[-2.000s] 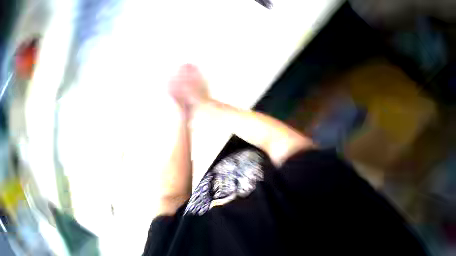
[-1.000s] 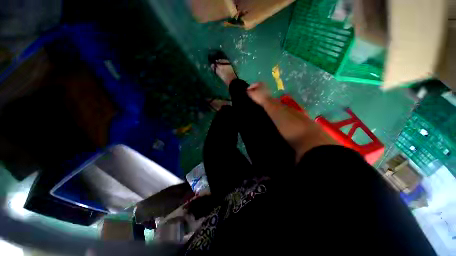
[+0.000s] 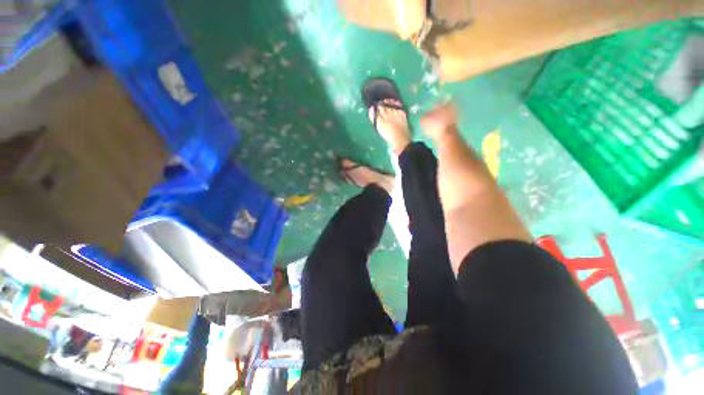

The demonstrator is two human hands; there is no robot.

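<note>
My right hand (image 3: 440, 120) is stretched out over the green floor beside my sandalled foot. It is small and blurred, and nothing can be made out in it; whether its fingers are apart or closed cannot be told. My left hand is not in view. Nearest ahead of the hand is a large brown cardboard box (image 3: 533, 35) with a torn corner, at the top of the view.
Green crates (image 3: 610, 116) stand at the right, with a red stool (image 3: 594, 270) below them. Blue crates (image 3: 166, 92) and a brown carton (image 3: 77, 146) are at the left. The green floor (image 3: 262, 100) has white specks. Shelves with mixed goods show at the lower left.
The white table left the view, and the floor came into it. Since a second ago, the box, blue crates and green crate appear larger. My left hand is no longer seen.
</note>
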